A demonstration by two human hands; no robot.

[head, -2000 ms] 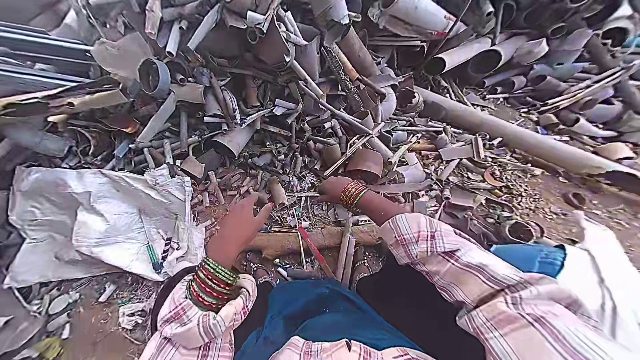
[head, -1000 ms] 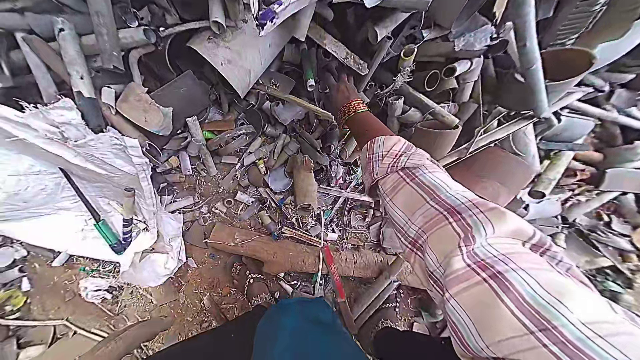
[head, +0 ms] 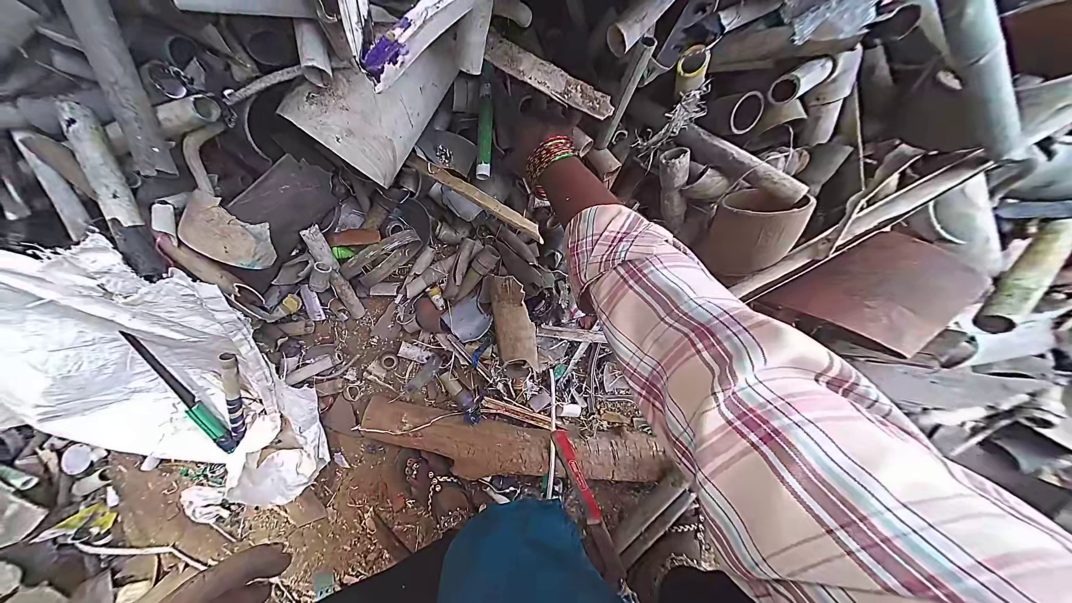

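My right hand [head: 536, 126] reaches into the scrap pile at the upper middle, bangles on its wrist; its fingers are in shadow under a flat weathered strip [head: 548, 74], so what they touch is hidden. A green tube with a white end [head: 485, 130] stands just left of it. My left hand [head: 239, 574] is low at the left frame edge, partly cut off, with nothing visible in it. A red-handled tool [head: 576, 477] leans near a wooden log [head: 494, 440] on the ground. Short plastic pipe pieces [head: 512, 327] lie between the log and my right hand.
A white woven sack [head: 100, 360] lies at the left, with a black and green tube [head: 188, 398] on it. Cut pipes and broken plastic sheets [head: 377, 109] heap up ahead. A wide brown pipe section [head: 758, 226] and a flat brown sheet [head: 879, 289] lie right of my forearm.
From near the middle, my right hand has moved forward into the pile. My left hand, in front of me two seconds ago, is now low at the left. The view has shifted closer to the pile.
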